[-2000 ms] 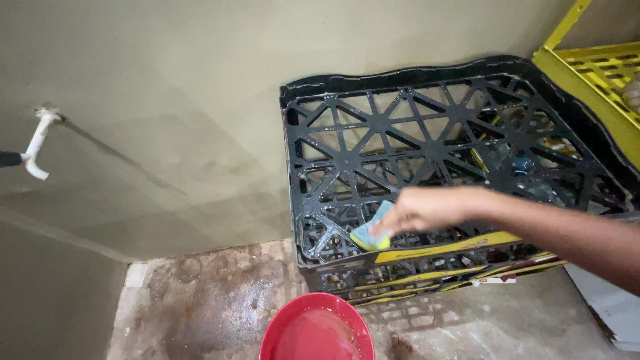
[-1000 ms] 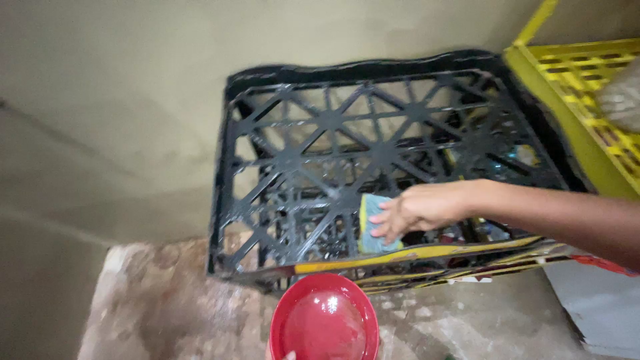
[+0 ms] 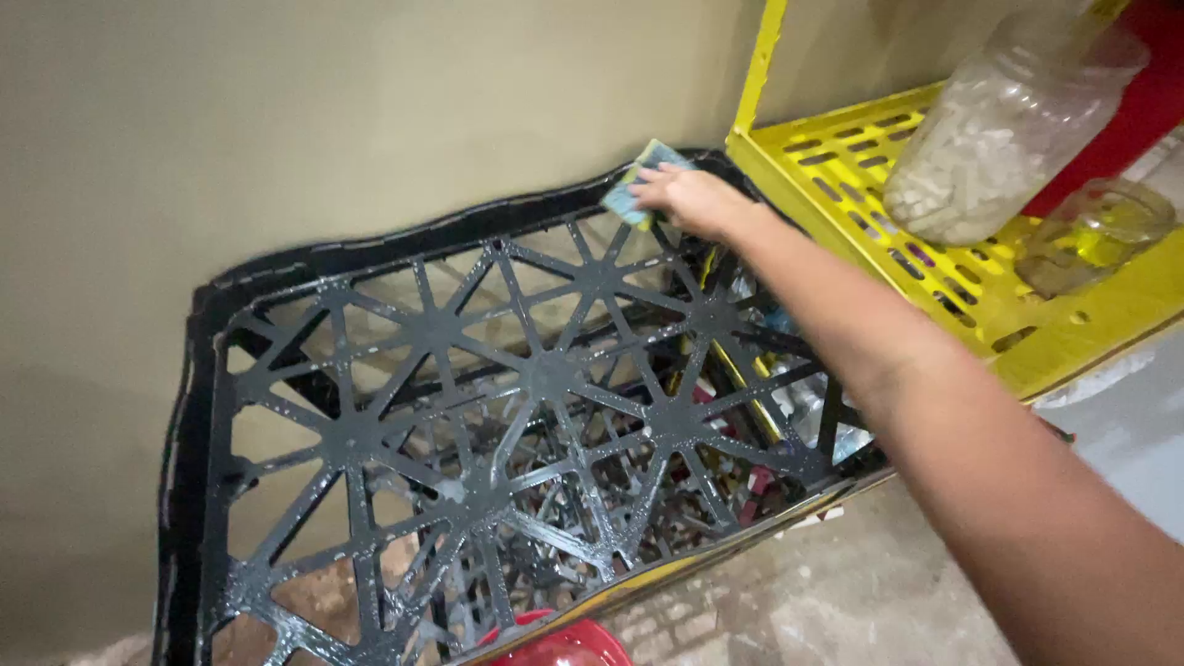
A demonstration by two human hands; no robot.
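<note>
My right hand (image 3: pixel 694 202) reaches across from the lower right and grips a scouring sponge (image 3: pixel 638 185), pale blue-grey with yellow-green. The sponge is at the far right part of the rim of a black plastic crate (image 3: pixel 555 375), by the wall. The crate's open lattice is wet, with whitish suds and drops, most thickly toward the near left. Below its near edge a red plastic basin (image 3: pixel 573 645) shows in part. My left hand is out of view.
Right of the crate stands a yellow slotted metal shelf (image 3: pixel 846 199), holding a clear jar (image 3: pixel 980 157) of white pieces and a smaller glass jar (image 3: pixel 1091 236). A beige wall (image 3: pixel 370 120) rises behind the crate. Below is a stained floor (image 3: pixel 832 592).
My right hand has moved with the sponge from the crate's near part to its far rim. Fingertips seen at the red basin a second ago are no longer visible. The view has shifted and sits closer.
</note>
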